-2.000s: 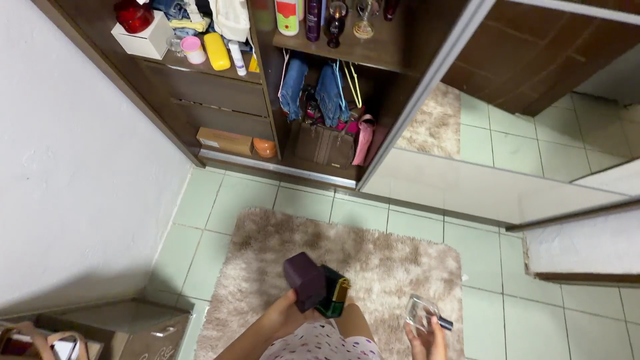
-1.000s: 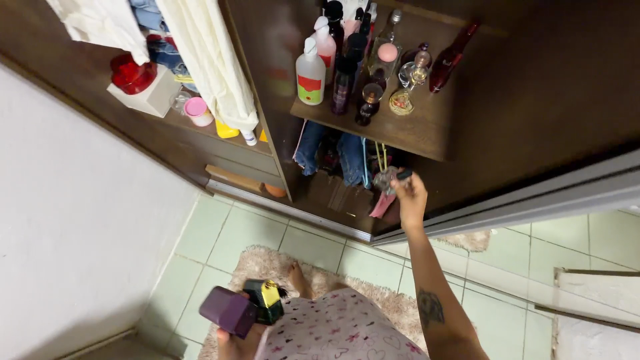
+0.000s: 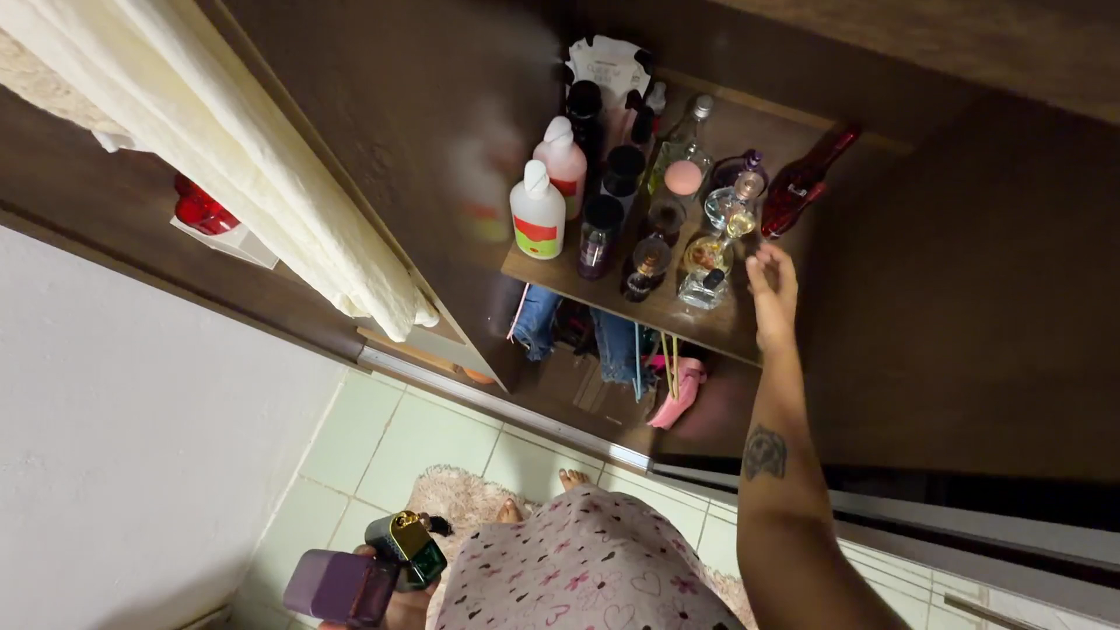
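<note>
My left hand (image 3: 409, 605), low at the left, holds a purple perfume bottle (image 3: 341, 588) and a dark green bottle with a gold top (image 3: 408, 544) side by side. My right hand (image 3: 772, 284) is over the right part of the wardrobe shelf, fingers slightly apart, with nothing seen in it. Just left of it stands a small clear glass bottle with a black cap (image 3: 703, 289), in front of a round amber-toned bottle (image 3: 707, 254). A dark red bottle (image 3: 801, 185) lies tilted behind my right hand. The palm of my left hand is mostly hidden.
White pump-style bottles (image 3: 537, 214) and several dark bottles crowd the shelf (image 3: 560, 276). Jeans (image 3: 618, 346) and a pink item (image 3: 678, 394) hang below. A cream cloth (image 3: 289, 201) hangs at left, near a red object (image 3: 204, 207) on a white box. A rug (image 3: 459, 490) covers some floor tiles.
My right hand has gone from beside the rug to the shelf and let go of the clear bottle, which now stands there. My left hand still holds its two bottles. The view has moved closer to the shelf.
</note>
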